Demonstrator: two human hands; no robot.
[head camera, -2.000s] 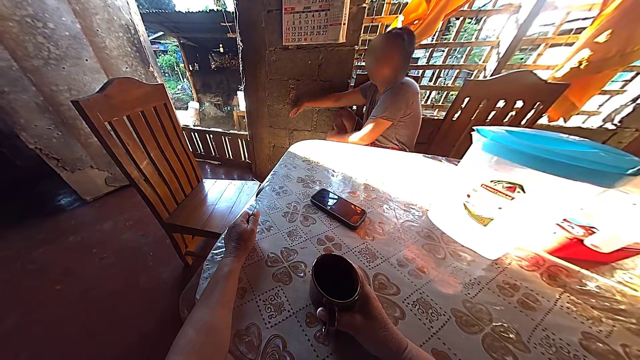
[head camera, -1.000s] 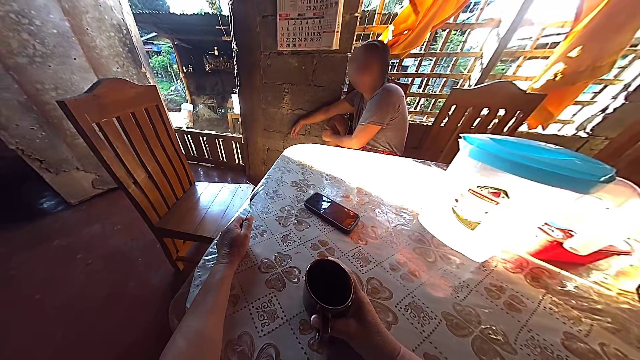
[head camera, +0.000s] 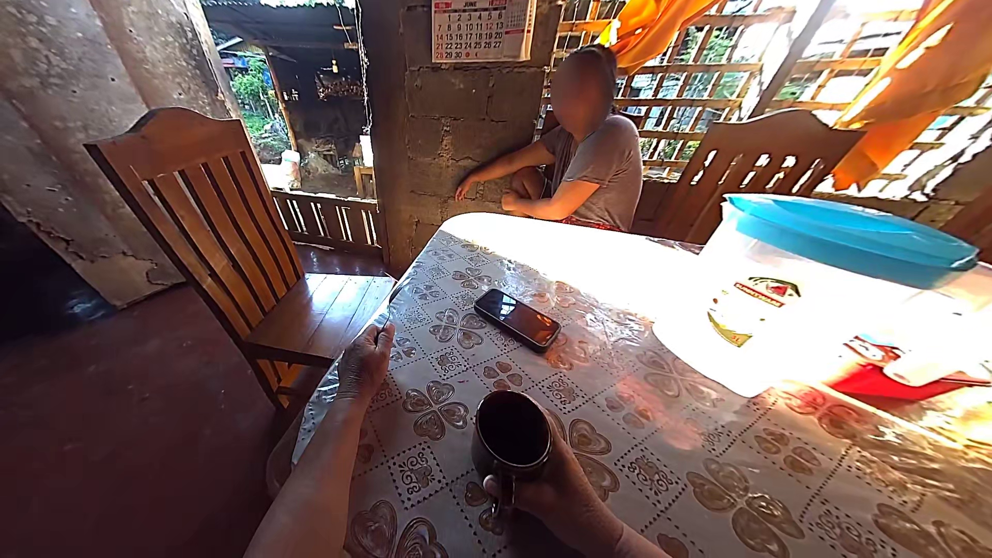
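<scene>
A dark mug (head camera: 511, 434) stands at the near part of a table covered with a patterned plastic tablecloth (head camera: 434, 411). My right hand (head camera: 554, 492) is closed around the mug's side and handle; what the mug holds is too dark to tell. My left hand (head camera: 366, 360) rests at the table's left edge, its fingers bent at the border of the cloth; whether they pinch the cloth is unclear. Beyond the mug, between the two hands and farther off, a black smartphone (head camera: 518, 319) lies flat with light reflected on its screen.
A translucent plastic container with a blue lid (head camera: 852, 232) stands at the right, beside a red object (head camera: 891, 380). A wooden chair (head camera: 217, 209) is left of the table, another (head camera: 759, 170) behind it. A person (head camera: 597, 163) sits at the far side below a wall calendar (head camera: 482, 31).
The seated person's head has turned, and the bent arm has shifted a little. My hands keep their places at the mug and the table edge.
</scene>
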